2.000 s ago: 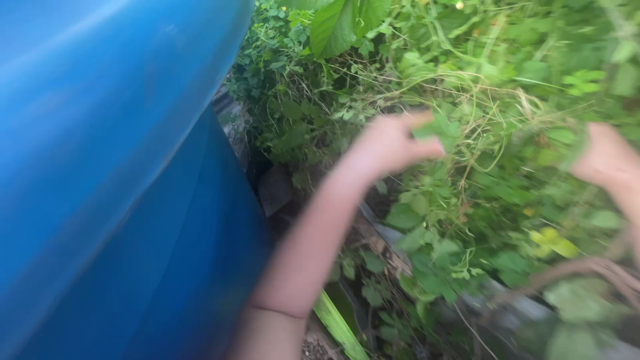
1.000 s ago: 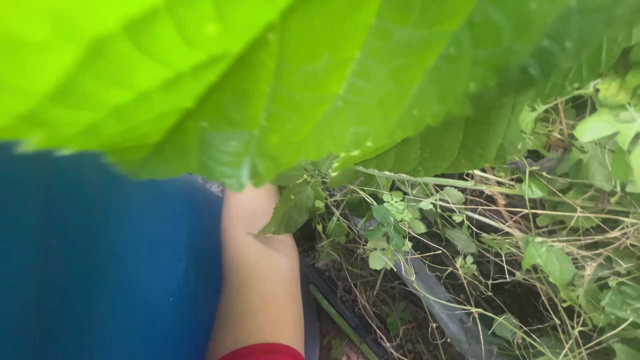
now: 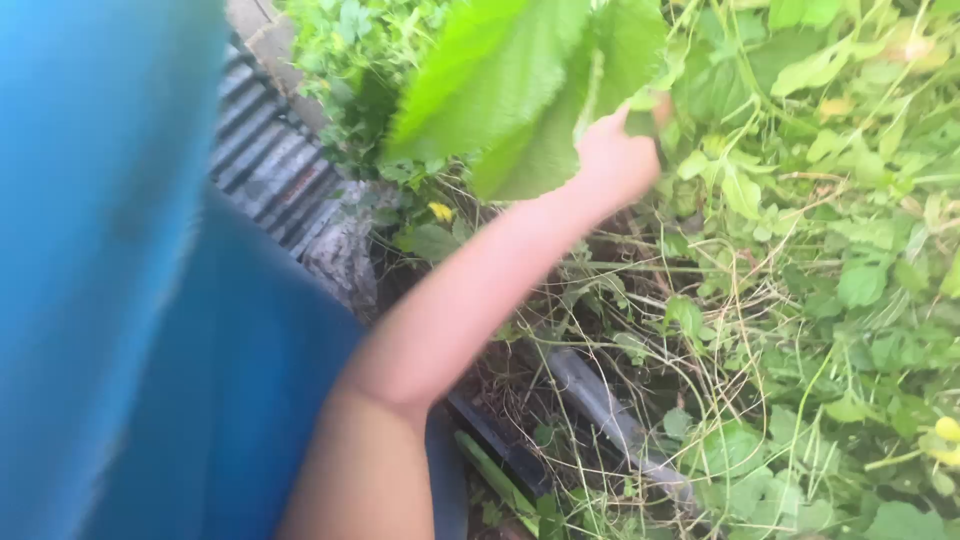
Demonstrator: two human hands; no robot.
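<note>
My left hand (image 3: 619,154) reaches up from the bottom of the head view into the greenery, its forearm crossing the middle. Its thumb and a finger stand around a small green leaf, but blur hides whether they grip it. A large serrated green leaf (image 3: 517,90) lies just left of the hand and partly beside the wrist. Thin, tangled vines (image 3: 735,292) with green leaves and dry stems spread to the right of and below the hand. My right hand is out of view.
A large blue plastic container (image 3: 247,360) fills the left side. Behind it lies a corrugated metal sheet (image 3: 270,165). Below the forearm, a grey pipe-like piece (image 3: 600,405) and a green stalk (image 3: 495,480) run slantwise among the vines.
The left hand, hidden behind a large leaf a second ago, now shows among the vines farther right. The right hand, seen two seconds ago, is out of view. The view has shifted much.
</note>
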